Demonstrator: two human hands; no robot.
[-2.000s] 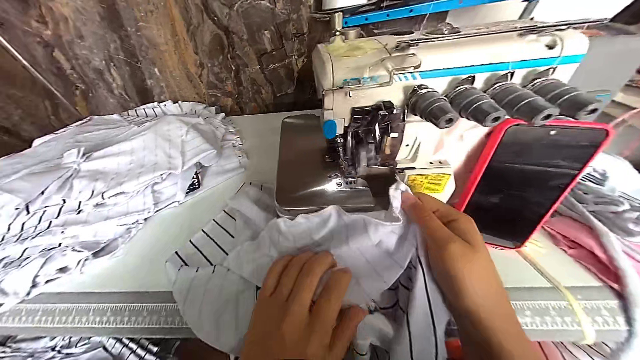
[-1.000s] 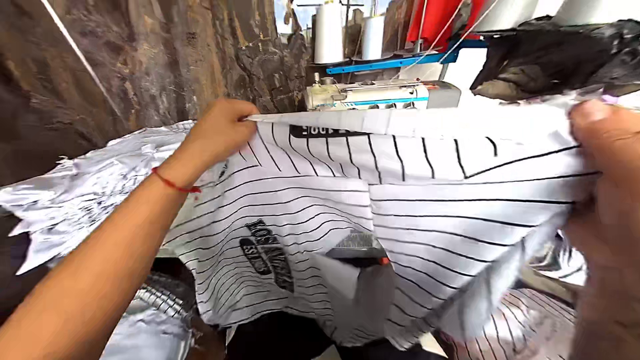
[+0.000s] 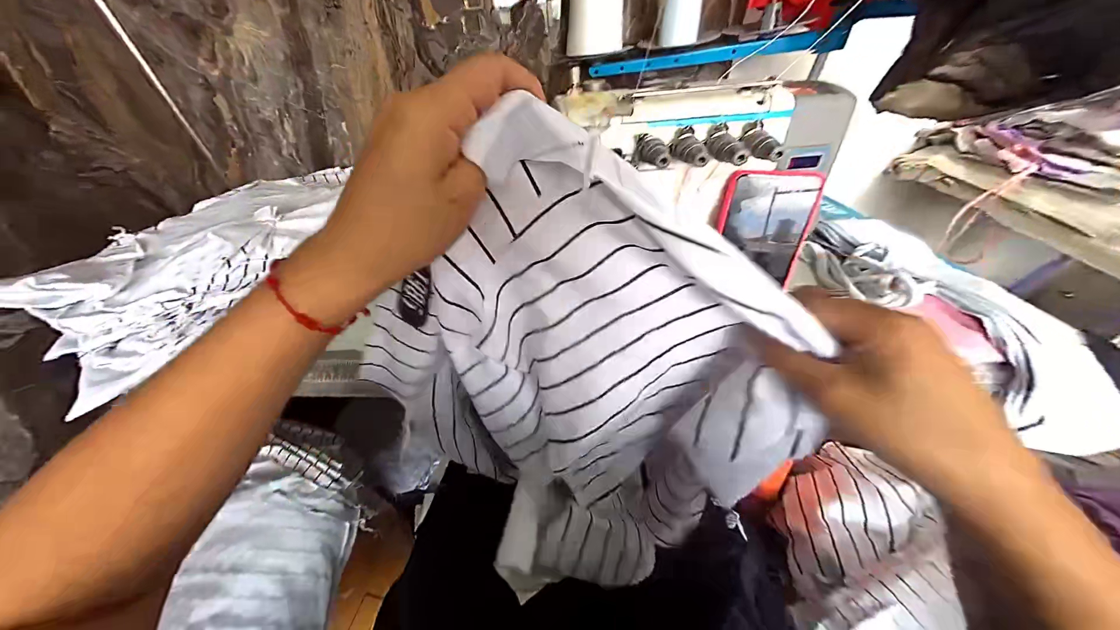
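Note:
A white garment with black stripes (image 3: 612, 324) hangs between my hands in front of the overlock sewing machine (image 3: 700, 114). My left hand (image 3: 420, 166), with a red cord bracelet at the wrist, grips its upper left edge. Lower down at the right, my right hand (image 3: 875, 376) is closed on the other end of that edge and looks blurred. The garment's lower folds droop over a dark cloth at the bottom. Its body hides the machine's needle area and most of the table front.
White striped pieces (image 3: 201, 262) are heaped at the left. A red-cased phone (image 3: 770, 219) leans by the machine. Folded cloth (image 3: 945, 306) lies at the right, with striped fabric (image 3: 866, 534) below. Thread cones (image 3: 595, 26) stand behind, and a white bundle (image 3: 262, 542) is at lower left.
Two seconds ago the cloth lay at the machine under both hands. One second ago it was stretched wide between them; now my hands are closer together, the right one lower, and the garment sags in folds.

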